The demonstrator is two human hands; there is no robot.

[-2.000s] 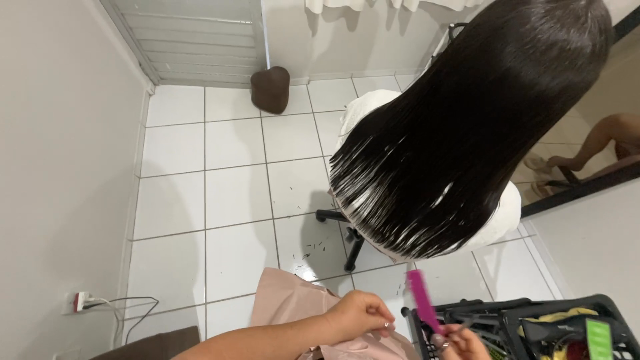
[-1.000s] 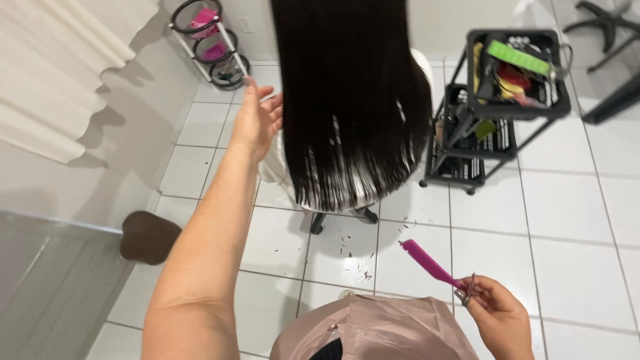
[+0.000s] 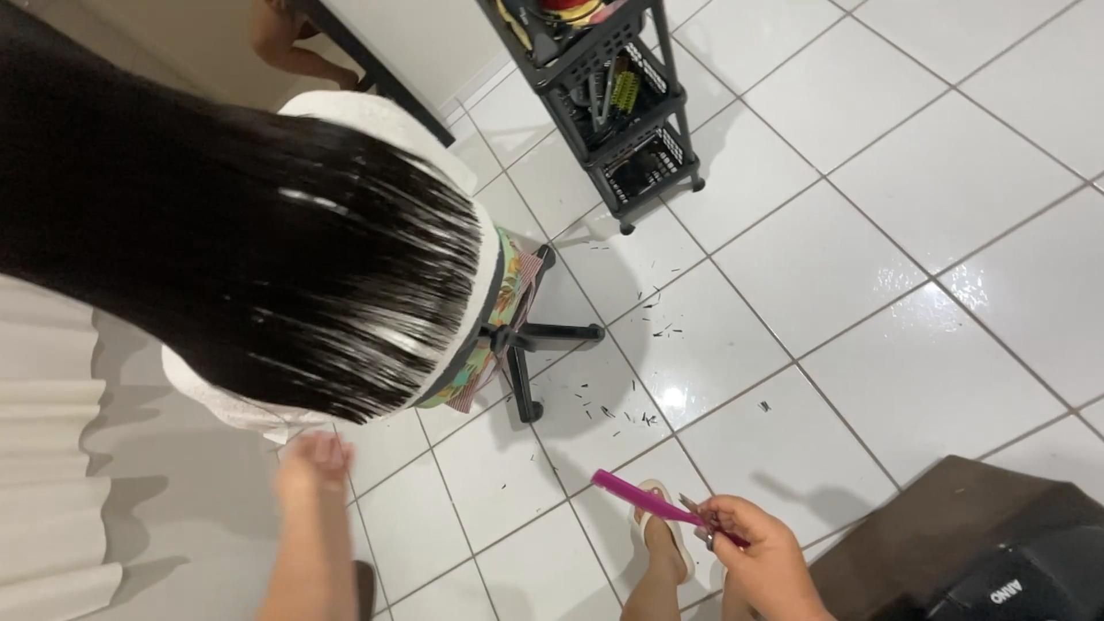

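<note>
Long, straight dark hair (image 3: 259,250) of a seated person spreads over a white towel (image 3: 345,108), its ends fanned out in fine strands. Just below the hair's lower edge is my left hand (image 3: 321,461), blurred, with nothing visible in it; its finger position is hard to make out. My right hand (image 3: 755,548), at the lower right, is closed on a magenta comb (image 3: 642,498) and a small pair of metal scissors (image 3: 697,511). The comb points up and left, away from the hair, above the tiled floor.
A black tiered cart (image 3: 595,164) holding brushes and tools stands at the top. The chair's black wheeled base (image 3: 522,345) juts out beneath the seat. Hair clippings (image 3: 621,414) lie on white tiles. A brown surface (image 3: 931,526) with a black object (image 3: 1026,569) is lower right; a curtain (image 3: 52,466) hangs left.
The view has swung strongly around the seated person. My left hand, beside the hair's left edge one second ago, is now below its lower edge. The comb and scissors remain in my right hand.
</note>
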